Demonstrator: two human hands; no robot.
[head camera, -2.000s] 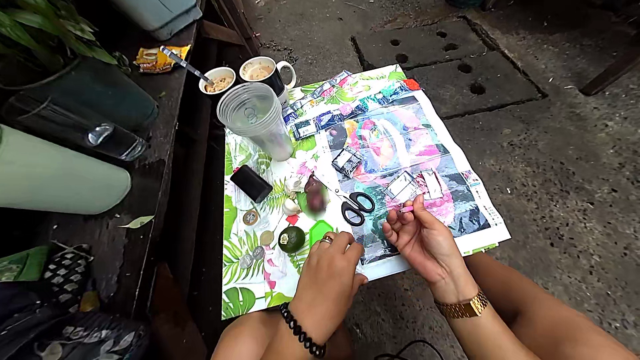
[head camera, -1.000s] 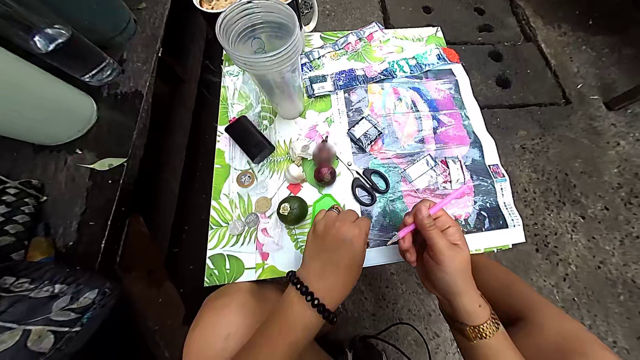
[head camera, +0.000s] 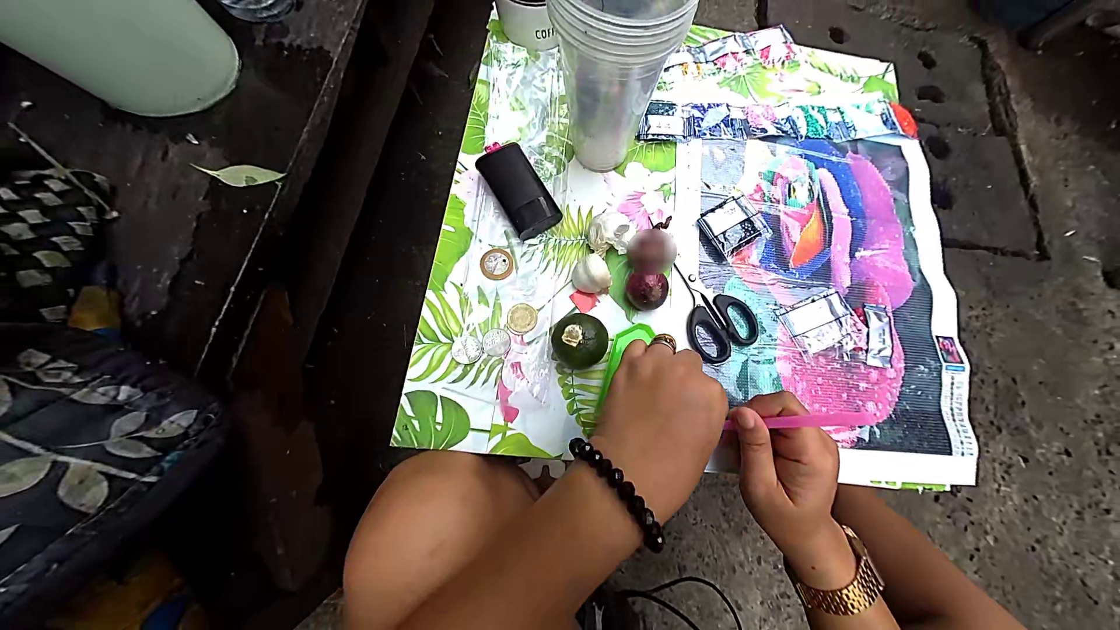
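My right hand (head camera: 792, 455) grips a pink pen-like tool (head camera: 809, 421) between thumb and fingers, its left end close to my left hand. My left hand (head camera: 665, 411), fingers curled down, covers part of a green plastic tray (head camera: 617, 354); whether it holds anything is hidden. Both hands are at the near edge of a diamond painting canvas (head camera: 919, 350). Black-handled scissors (head camera: 710, 337) lie just beyond them. Small plastic packets (head camera: 818, 322) and a dark packet (head camera: 733, 227) rest on the canvas. A round dark green fruit (head camera: 579, 341) sits left of the tray.
Red onions (head camera: 647, 291), garlic (head camera: 591, 274), coins (head camera: 522, 318) and a black case (head camera: 519, 190) lie on the leaf-patterned sheet (head camera: 429, 420). Stacked clear plastic cups (head camera: 612, 96) stand behind, beside a lettered cup (head camera: 525, 24). A strip of packets (head camera: 779, 120) crosses the canvas's far edge. A dark wooden bench (head camera: 289, 114) is left.
The pink tool has turned nearly level, and my right hand has come closer to my left. My left hand stays by the green tray. The view has moved nearer to the sheet.
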